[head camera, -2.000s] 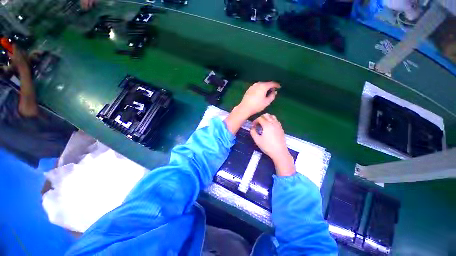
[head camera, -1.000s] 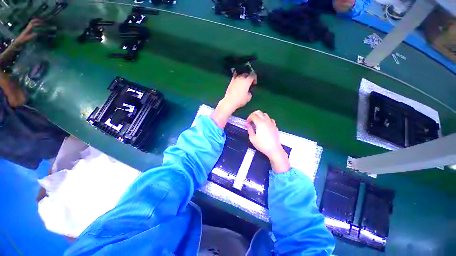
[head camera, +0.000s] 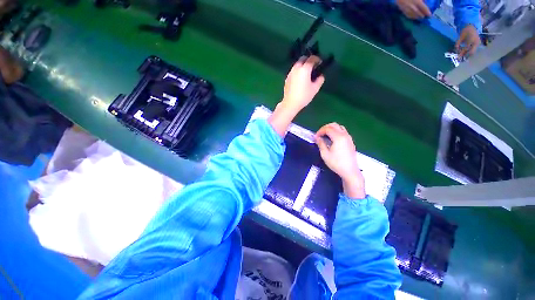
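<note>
My left hand (head camera: 302, 82) is shut on a small black bracket assembly (head camera: 310, 47) with projecting arms, above the green bench beyond the panel. My right hand (head camera: 338, 149) has its fingers curled over the far edge of the black panel (head camera: 287, 177); whether something small is pinched in it cannot be told. The panel has a pale strip down its middle and lies on a white bubble sheet (head camera: 375, 177). Part of the panel is hidden under my right hand and sleeve.
Black frames (head camera: 167, 105) with white marks are stacked at left. Black panels (head camera: 419, 237) lie at right. An assembled unit (head camera: 478, 149) sits on its own white sheet, near a pale upright (head camera: 481, 193). White sheets (head camera: 100, 205) stand at lower left. Another worker's hands (head camera: 467, 41) are across the bench.
My left hand has taken hold of the bracket assembly and lifted it from the bench. My right hand stays at the panel's far edge. Another worker's hands have come into view at top right.
</note>
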